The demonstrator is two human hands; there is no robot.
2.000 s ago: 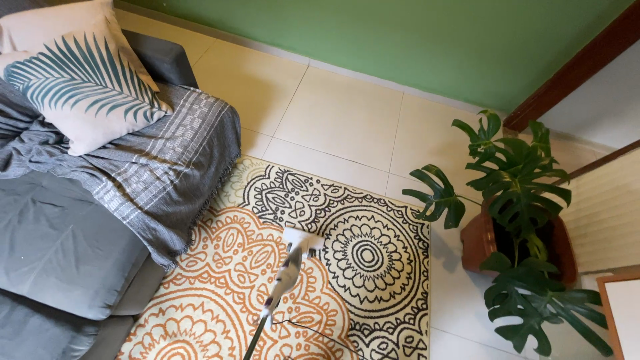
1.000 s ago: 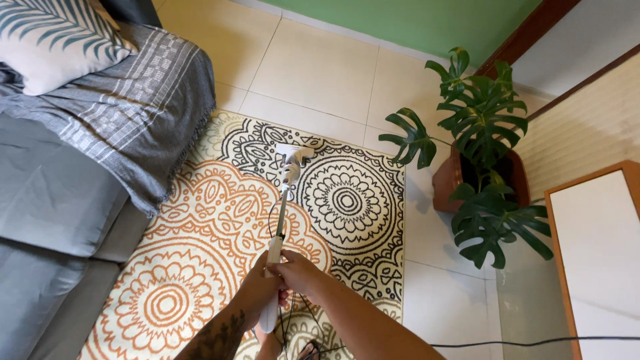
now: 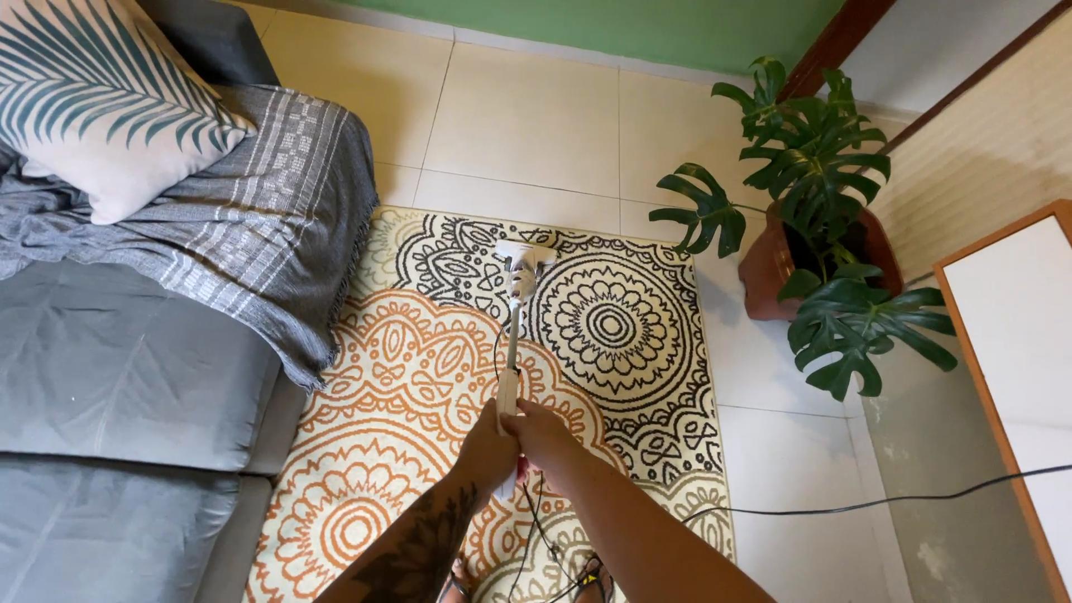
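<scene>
Both hands are closed around the handle of a white corded stick vacuum cleaner (image 3: 512, 335). My left hand (image 3: 487, 448) wraps the handle from the left, and my right hand (image 3: 544, 440) grips it from the right, the two touching. The fingers are partly hidden by the hands themselves. From there the thin tube runs away from me to the white floor head (image 3: 526, 253), which rests on a patterned rug (image 3: 368, 469) close to its far edge, left of the large black medallion.
A grey sofa (image 3: 117, 360) with a fringed throw (image 3: 285, 184) and a leaf-print cushion (image 3: 109, 100) borders the rug's left side. At right stand a potted monstera (image 3: 766, 268) and a wood-framed white panel (image 3: 1005, 335). A black cord (image 3: 837, 509) crosses the floor and rug near my feet.
Two seconds ago no hands were in view; a second ago both were on the vacuum handle, as now. The view has shifted, and the floor head still lies near the rug's far edge.
</scene>
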